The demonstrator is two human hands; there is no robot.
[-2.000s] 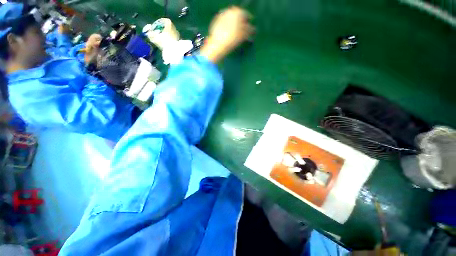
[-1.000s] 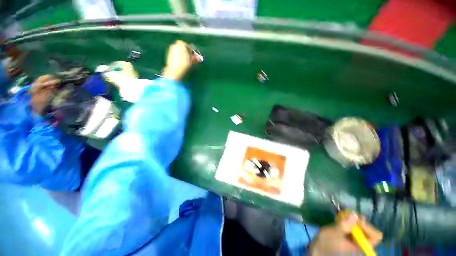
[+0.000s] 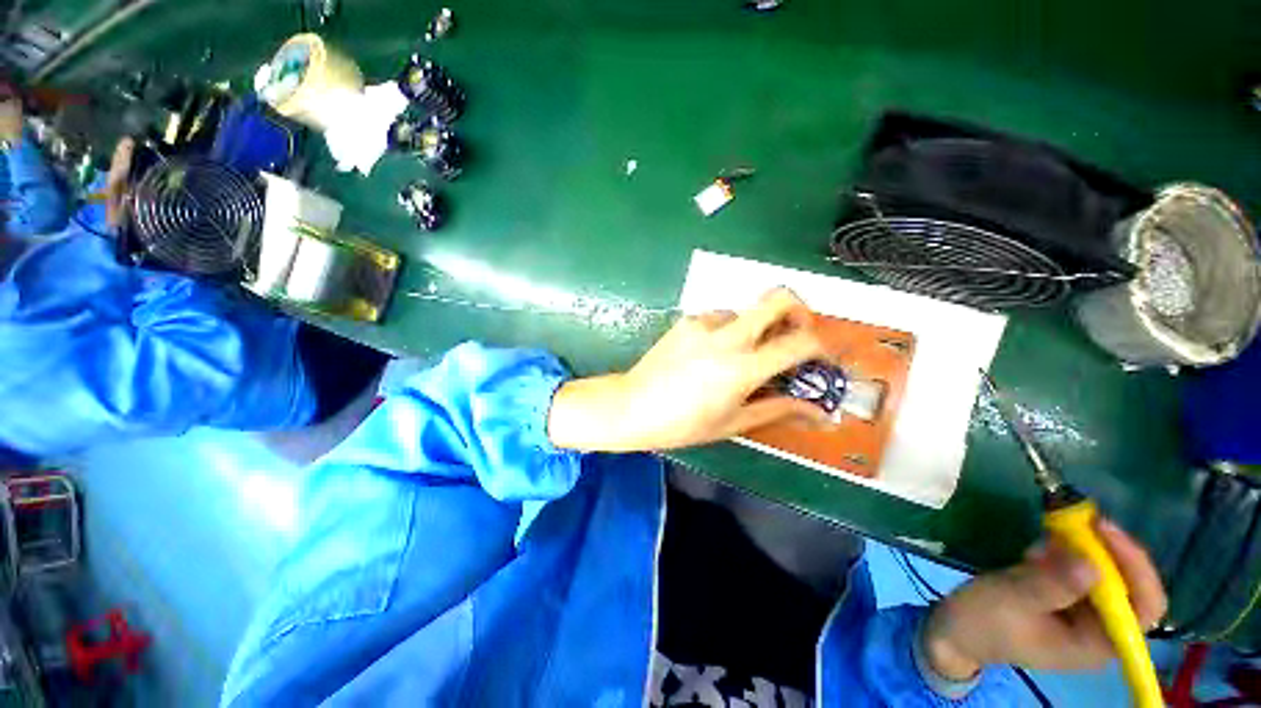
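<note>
My left hand [image 3: 698, 380] reaches over the orange-brown fixture plate [image 3: 878, 362]. Its thumb and fingers are around a small round black part [image 3: 816, 387] with pale areas, at the middle of the plate. The fingers hide part of the plate and of the part. A grey metal tab [image 3: 864, 400] lies just right of the part. The plate sits on white paper [image 3: 954, 401]. My right hand [image 3: 1058, 602] holds a soldering iron by its yellow handle [image 3: 1117, 622]. The iron's thin tip points up and left, just off the paper's right edge.
A black fan [image 3: 968, 194] with a spiral grille stands beyond the paper, with a round metal tin [image 3: 1217, 297] beside it. A small white-tagged part [image 3: 714, 197] lies above the paper. Several black parts [image 3: 432, 145] lie near a cream roll [image 3: 311, 76]. Another person's blue sleeve [image 3: 125, 346] is at left.
My left hand has come back from the far bench to the fixture, with a part now at its fingertips. My right hand and the soldering iron show more fully, at the paper's right.
</note>
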